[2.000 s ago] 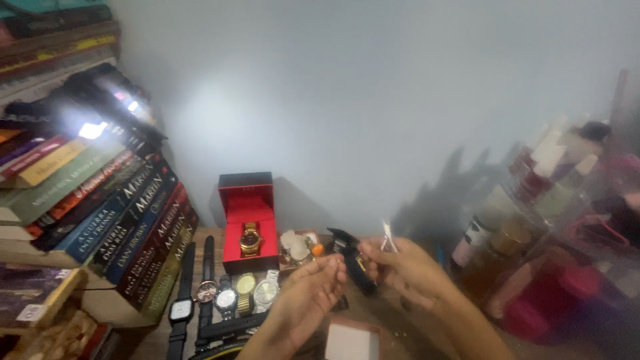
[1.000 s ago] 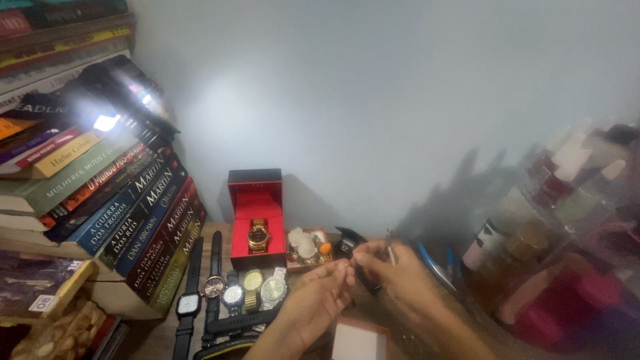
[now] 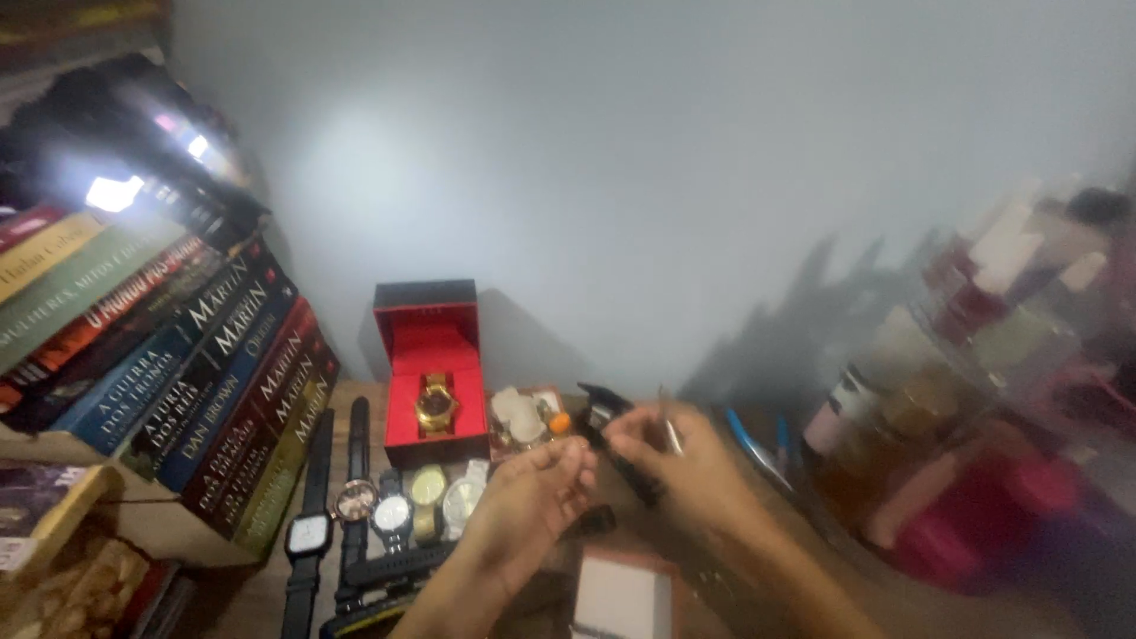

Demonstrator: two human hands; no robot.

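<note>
My right hand [image 3: 670,448] holds a slim metal tool [image 3: 667,424], possibly tweezers, pointing up between its fingers. Just left of it is my left hand [image 3: 541,488], fingertips bunched; whether something small is between them cannot be told. A black strap-like item [image 3: 621,453], blurred, lies behind and between the hands. Left of my hands, a gold wristwatch [image 3: 436,404] sits in an open red-lined box [image 3: 417,342]. In front of the box are several watches, among them a black square-faced smartwatch [image 3: 308,534], a rose-gold one [image 3: 356,501] and a gold one [image 3: 427,490].
Stacked books [image 3: 213,382] rise at the left, with a bright lamp [image 3: 115,193] on top. A small box of round parts [image 3: 525,417] stands behind my hands. Nearer is a white-topped box [image 3: 621,596]. Blue-handled pliers [image 3: 753,444] and a clear cosmetics organizer [image 3: 958,417] are at the right.
The slim tool in my right hand stands more upright than one second ago. Both hands stay close together, near the black item.
</note>
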